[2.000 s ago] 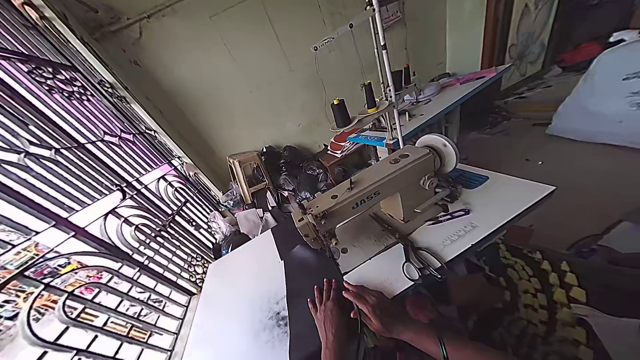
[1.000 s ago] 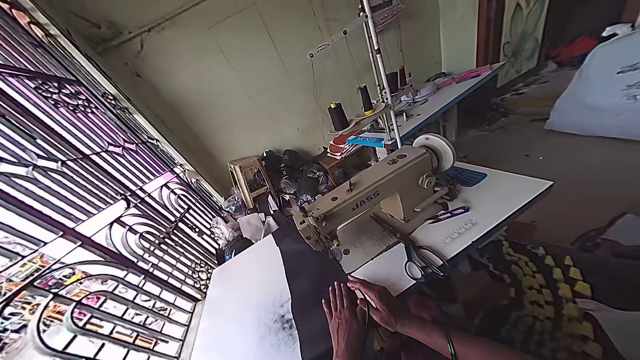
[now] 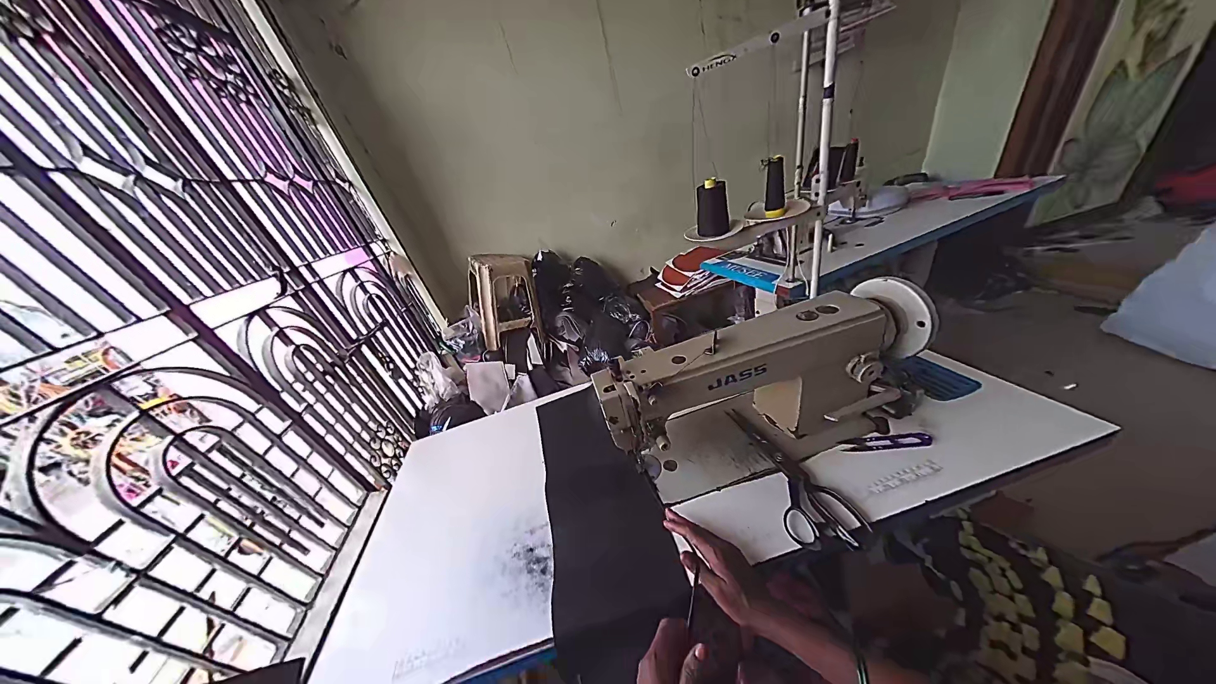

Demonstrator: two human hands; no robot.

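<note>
A strip of black fabric (image 3: 608, 513) lies over the white sewing table (image 3: 446, 532), passes left of the needle end of a beige industrial sewing machine (image 3: 760, 361) and hangs over the front edge. My right hand (image 3: 727, 579) rests at the fabric's right edge, fingers stretched toward the machine. Below it, my left hand (image 3: 670, 655) is curled at the bottom of the view, next to a thin dark line, perhaps a fold or thin tool; what it grips is unclear. Black-handled scissors (image 3: 807, 503) and purple-handled thread snips (image 3: 888, 442) lie right of my hands.
Black thread cones (image 3: 712, 207) stand on a thread stand (image 3: 822, 190) behind the machine. Beyond are another worktable (image 3: 950, 204), a plastic stool (image 3: 503, 294) and black bags (image 3: 584, 304). A metal window grille (image 3: 237, 313) runs along the left. Patterned cloth (image 3: 1035, 598) is at lower right.
My left hand has moved down toward the bottom of the view and curled; before, it lay flat on the fabric beside my right hand. The scissors and snips have stayed put.
</note>
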